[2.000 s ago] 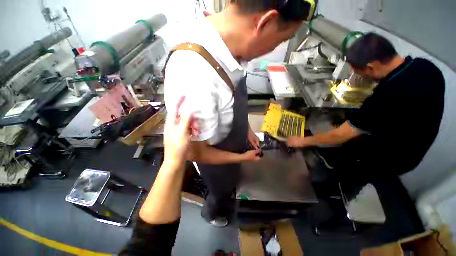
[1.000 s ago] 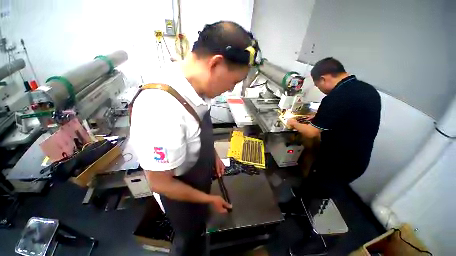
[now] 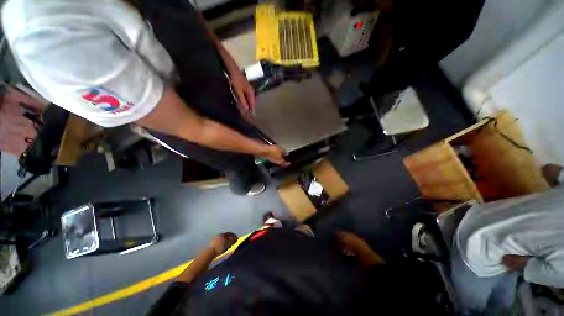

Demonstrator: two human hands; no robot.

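My left hand (image 3: 224, 241) is low at my left side, small and dark; its fingers are unclear. My right hand (image 3: 350, 242) hangs low at my right side, blurred, with no held thing visible. A person in a white shirt holds a narrow dark strap (image 3: 261, 131) between two hands at the low grey metal-topped table (image 3: 303, 112). A yellow template (image 3: 268, 38) with dark strips in its slots lies at the table's far end. A black heap of straps (image 3: 275, 75) with a white label lies beside it.
An open cardboard box (image 3: 295, 201) with dark contents stands before my feet. Metal-topped stools stand left (image 3: 80, 231) and right (image 3: 405, 113). A wooden crate (image 3: 438, 173) is at the right. Another person's grey-clothed legs (image 3: 495, 231) are at lower right.
The view has tilted down, bringing my body and both hands into view. The raised left arm from two seconds ago is now low. The person in white still holds the strap, now nearer the table's front edge.
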